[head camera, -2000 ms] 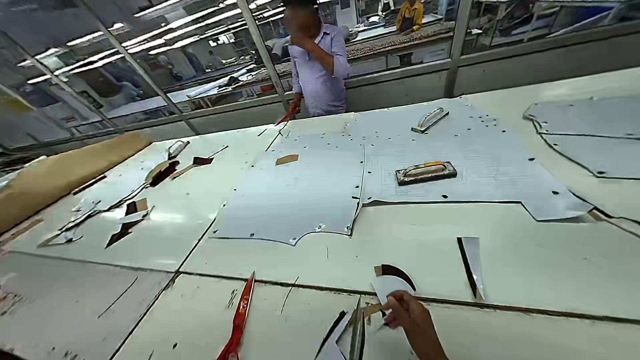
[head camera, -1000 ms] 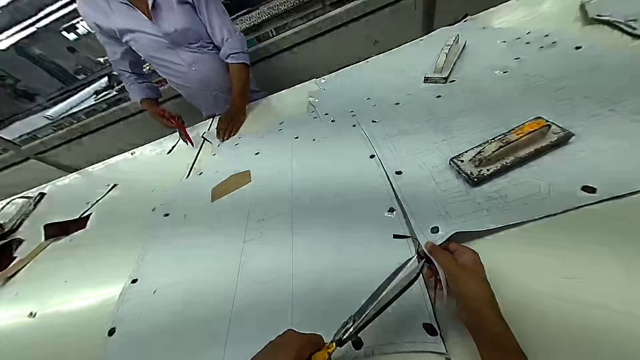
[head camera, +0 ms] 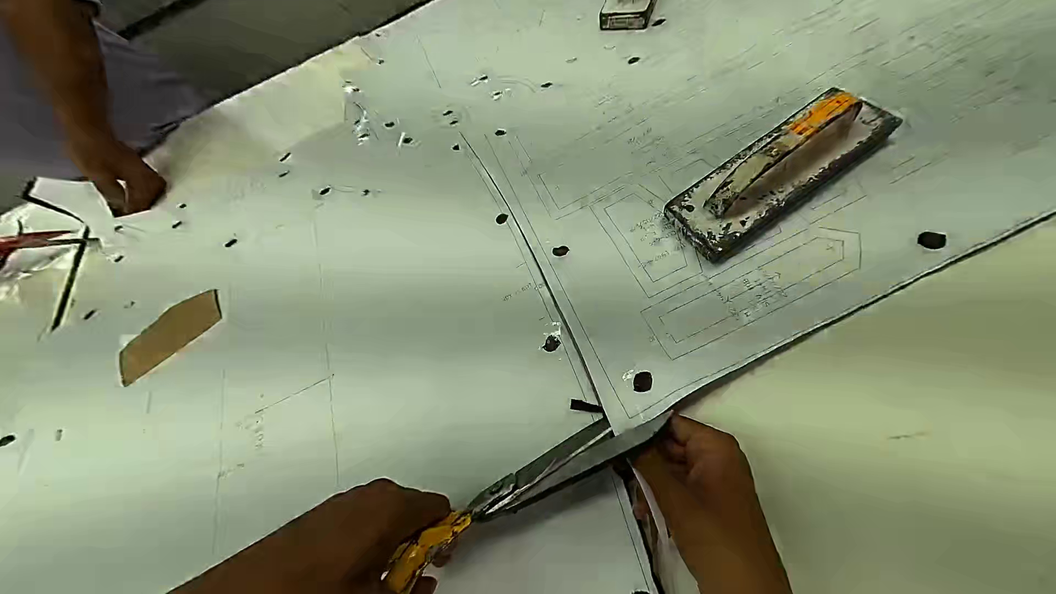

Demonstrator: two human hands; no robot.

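My left hand (head camera: 371, 528) grips the yellow handles of large fabric shears (head camera: 553, 470) at the lower centre. Their metal blades reach up and right to a cut line in a pale marker paper sheet (head camera: 412, 330). At the blade tips, my right hand (head camera: 693, 470) pinches the sheet's edge and a narrow strip (head camera: 656, 511) hanging below it. Dark fabric shows along the cut edges under the paper. The paper bears drawn pattern outlines and dark spots.
A worn metal weight (head camera: 784, 173) with a taped handle lies on the paper; part of another weight (head camera: 625, 15) shows at the top. A brown paper piece (head camera: 171, 337) lies at left. Across the table (head camera: 932, 412), a co-worker's hand (head camera: 132, 181) is beside red scissors (head camera: 33, 241) and cut scraps.
Two seconds ago my right hand was at small scraps on the bare table; now both hands are at the cut line, shears in my left. The view has moved much closer to the sheet.
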